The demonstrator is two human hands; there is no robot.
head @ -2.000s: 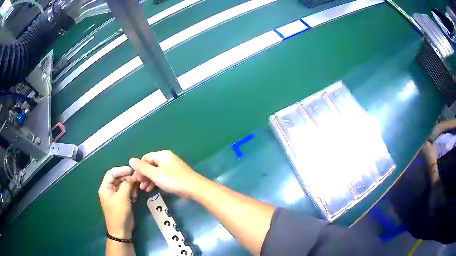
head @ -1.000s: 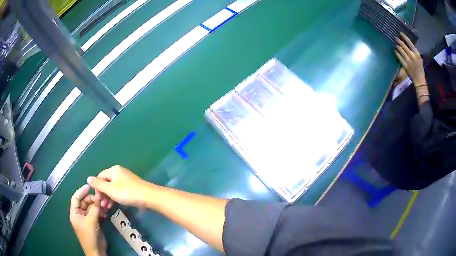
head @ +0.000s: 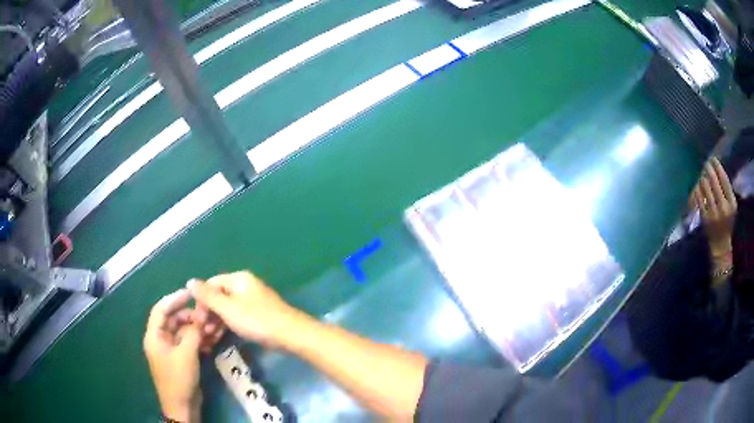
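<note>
My left hand (head: pixel 175 343) and my right hand (head: pixel 241 306) meet at the lower left, fingertips together above the mat. The fingers are curled and close; whether a tiny part is between them cannot be seen. The silver holed metal bar (head: pixel 245 392) lies just below my hands, with several dark round holes in view and its lower end cut off by the picture's edge. No finger is seen gripping the bar.
A clear plastic tray (head: pixel 508 256) with strong glare lies right of my hands on the green mat (head: pixel 331 198). A metal post (head: pixel 194 99) stands at upper left. Dark ribbed blocks (head: pixel 682 99) and another person's hand (head: pixel 716 198) are at the right.
The view has swung left, then back right. My hands stay together above the bar's end, with only slight finger movement. The other person's hand came into view at the right.
</note>
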